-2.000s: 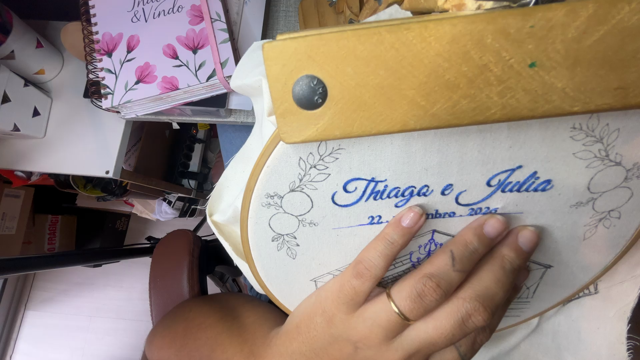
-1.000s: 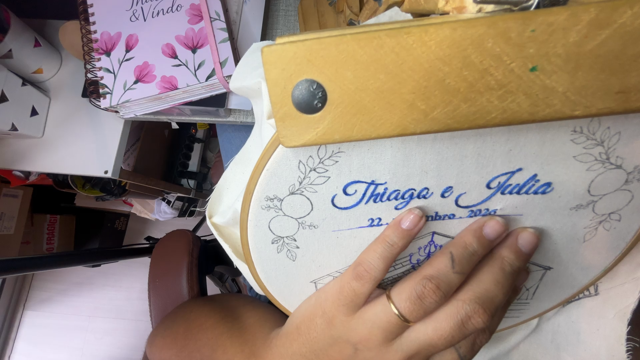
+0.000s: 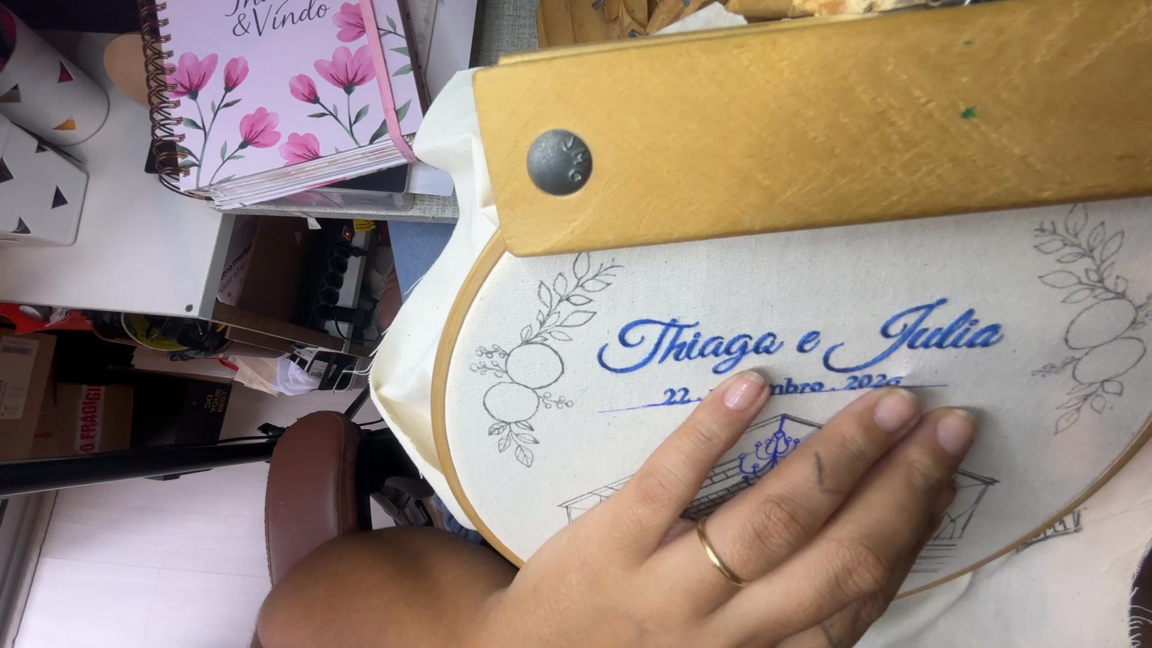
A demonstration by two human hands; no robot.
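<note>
My left hand lies palm down with its fingers slightly apart on off-white fabric stretched in a wooden embroidery hoop. The fingertips rest just below blue lettering and partly cover a smaller blue line of writing. Between two fingers shows a blue chandelier motif within a drawn building outline. Drawn leafy sprigs with round shapes flank the lettering. A gold-coloured flat bar with a dark round rivet lies across the hoop's upper part. My thumb is hidden, and my right hand is out of view.
A spiral notebook with pink flowers lies at the upper left, beside white patterned containers on a white surface. Below are a power strip, cardboard boxes and a brown padded seat. Loose fabric extends past the hoop.
</note>
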